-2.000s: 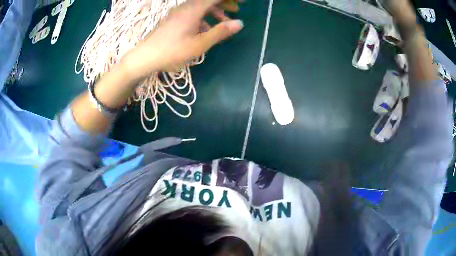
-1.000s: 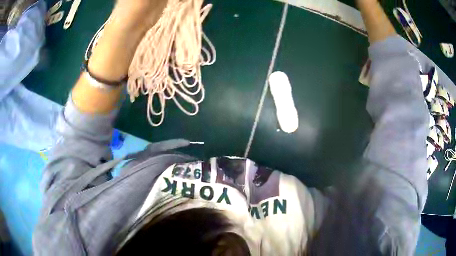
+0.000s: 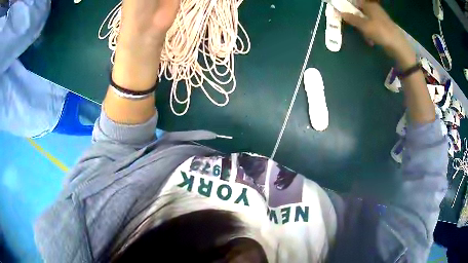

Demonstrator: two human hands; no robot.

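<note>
My left hand (image 3: 154,15) is at the top edge beside the cord bundle (image 3: 202,41); its fingers are cut off, so its hold cannot be told. My right hand (image 3: 377,23) is at the top right, its fingers closed on a white piece (image 3: 346,7) that is partly cut off by the top edge. A white sole piece with grey marks (image 3: 333,32) lies just below that piece. A plain white, narrow-waisted sole (image 3: 316,100) lies right of the thin table seam.
Several white shoe uppers with navy and red accents (image 3: 436,92) are heaped at the right, partly behind my right forearm. Another upper (image 3: 441,51) lies beyond the curved grey strip. Another person's light-blue sleeve (image 3: 23,82) is at the left.
The view has shifted, so table things sit differently in it. My right hand has come into view with a white piece, and the marked sole piece now shows. My left hand stays at the top edge.
</note>
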